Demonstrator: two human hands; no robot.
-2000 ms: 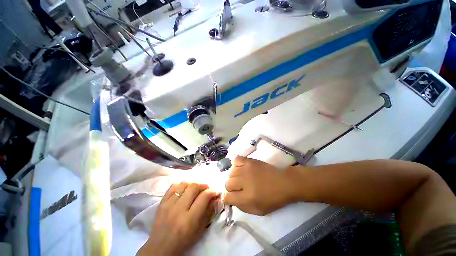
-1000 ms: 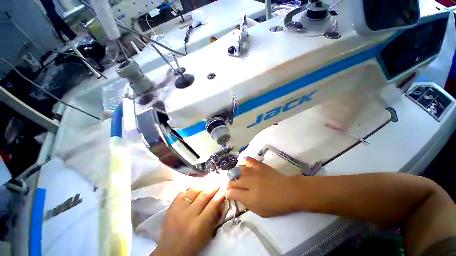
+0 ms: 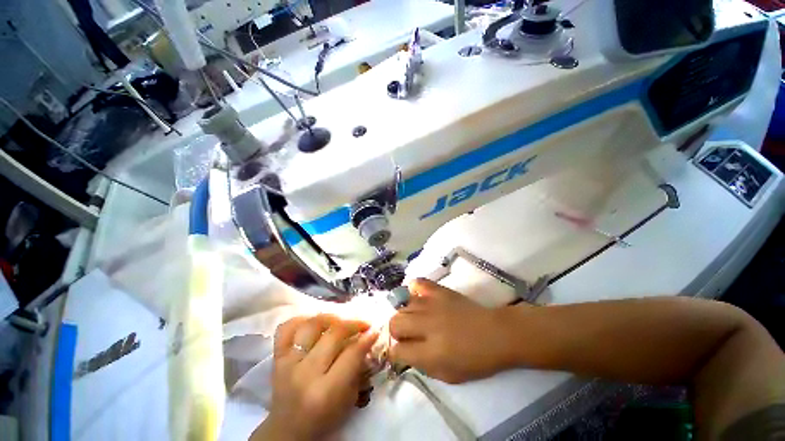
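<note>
The light beige garment piece [image 3: 250, 344] lies crumpled on the table, left of and under my hands. My left hand [image 3: 318, 366], with a ring, presses on the cloth just in front of the needle area. My right hand [image 3: 443, 332] is beside it, fingertips bent down at the cloth's edge. A narrow pale fabric strip [image 3: 435, 403] runs from between my hands toward the table's front edge. The presser foot area [image 3: 379, 277] of the white sewing machine [image 3: 482, 146] is just beyond my fingertips. Bright glare hides the needle and stitch line.
A blurred yellowish upright object [image 3: 198, 336] with a blue top stands left of my left hand. A metal bracket [image 3: 491, 269] lies on the bed at right. Blue tape [image 3: 63, 379] is on the table at left. A control panel [image 3: 710, 77] is at the head's right end.
My left hand has shifted slightly, its fingers now more bent and knuckles raised. My right hand has dropped slightly. The view has swung left since the earliest frame.
</note>
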